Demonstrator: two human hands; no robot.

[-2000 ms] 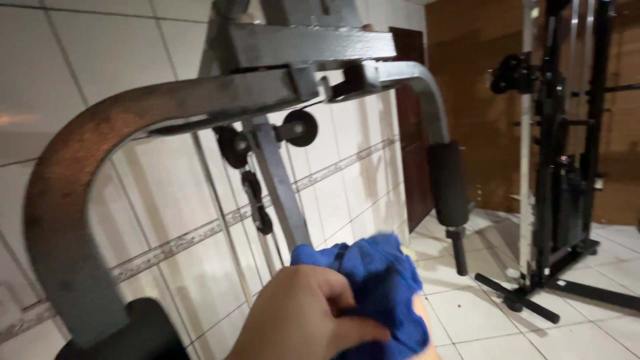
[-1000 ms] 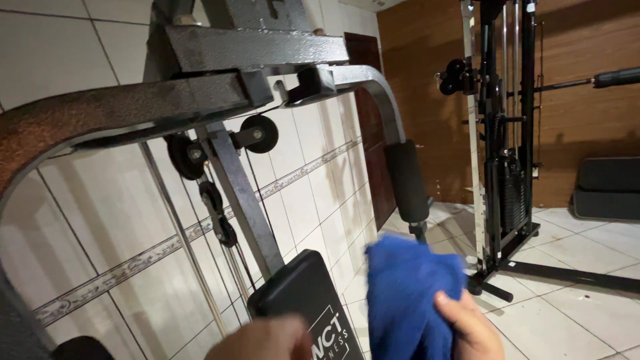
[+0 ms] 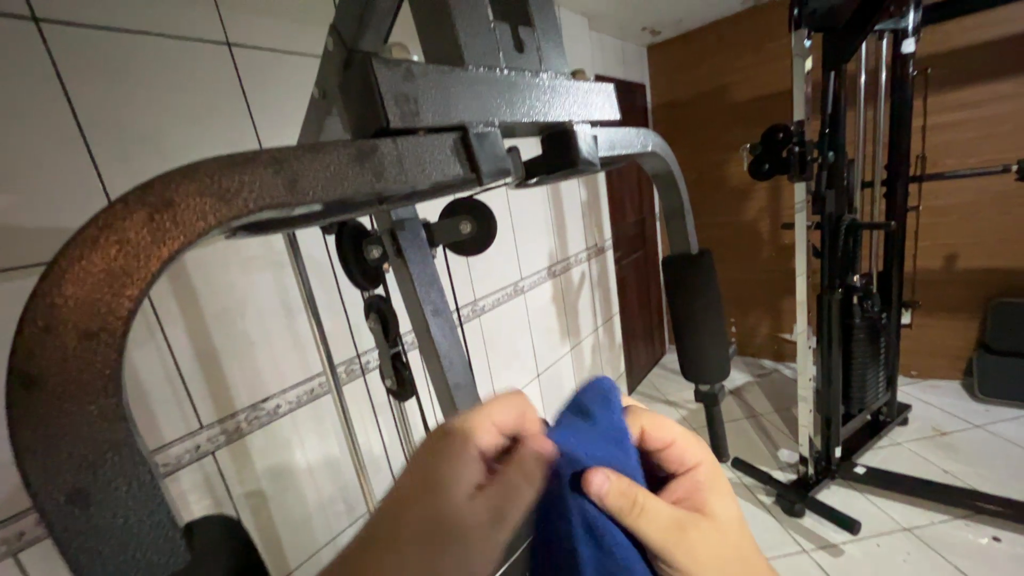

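A blue cloth [image 3: 588, 480] hangs between my hands at the bottom centre, its upper end a narrow point. My right hand [image 3: 680, 488] grips it, thumb in front and fingers behind. My left hand [image 3: 480, 472], slightly blurred, has its fingertips curled at the cloth's left edge; whether they pinch it I cannot tell. Beyond the hands stands a grey metal gym machine with a curved left arm [image 3: 88, 296], worn brownish at the bend, a crossbeam [image 3: 496, 96] and a right arm ending in a black foam roller [image 3: 698, 318]. Neither hand touches the machine.
Black pulleys [image 3: 466, 226] and cables hang behind the arms, before a white tiled wall [image 3: 232, 336]. To the right stands a black cable machine [image 3: 832, 280] with a weight stack, its foot bar [image 3: 796, 496] on the tiled floor. A dark padded object [image 3: 1000, 352] lies at the far right.
The cloth, bunched two seconds ago and hanging broad from my right hand one second ago, is now drawn to a narrow point. My left hand has come up beside it.
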